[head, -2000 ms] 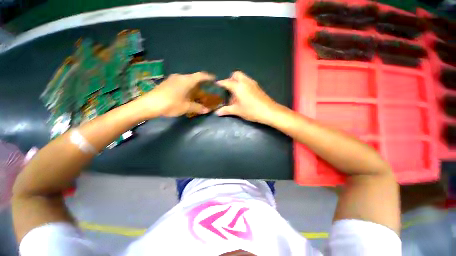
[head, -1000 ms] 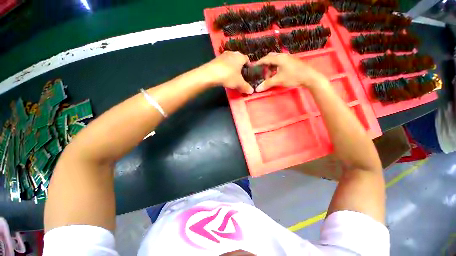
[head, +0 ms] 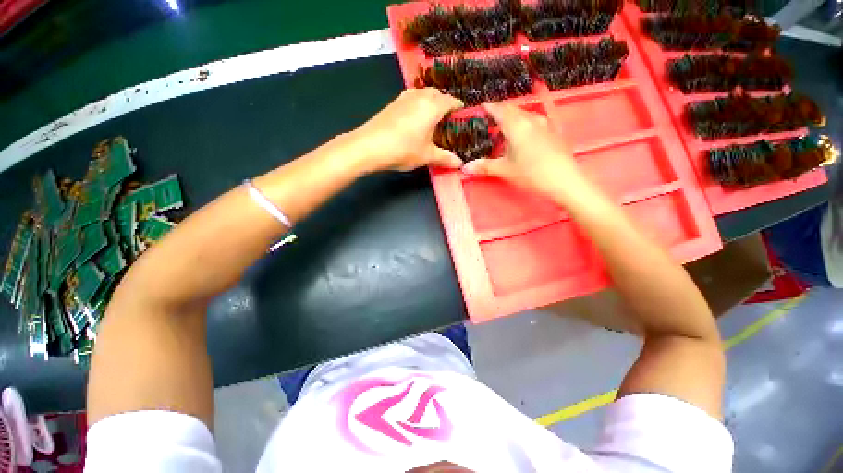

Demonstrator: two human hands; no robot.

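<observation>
A gathered stack of boards (head: 465,137), dark with green and orange bits, stands on edge at the left pocket in the third row of the red compartment tray (head: 469,266). My left hand (head: 414,131) holds the stack's left end, thumb at the front. My right hand (head: 522,146) is at its right end, fingers curled around it. The pocket floor under the stack is hidden. Racked boards (head: 474,78) fill the pockets in the rows behind.
A second red tray (head: 766,196) with dark racked boards (head: 756,115) adjoins on the right. A loose board pile (head: 83,245) lies far left on the dark bench. A small pale piece (head: 283,242) lies near my left forearm. A pink fan (head: 20,432) is at lower left.
The view has turned toward the trays. My hands have carried the stack from over the bench to the tray's third row, where it now sits lower between my hands.
</observation>
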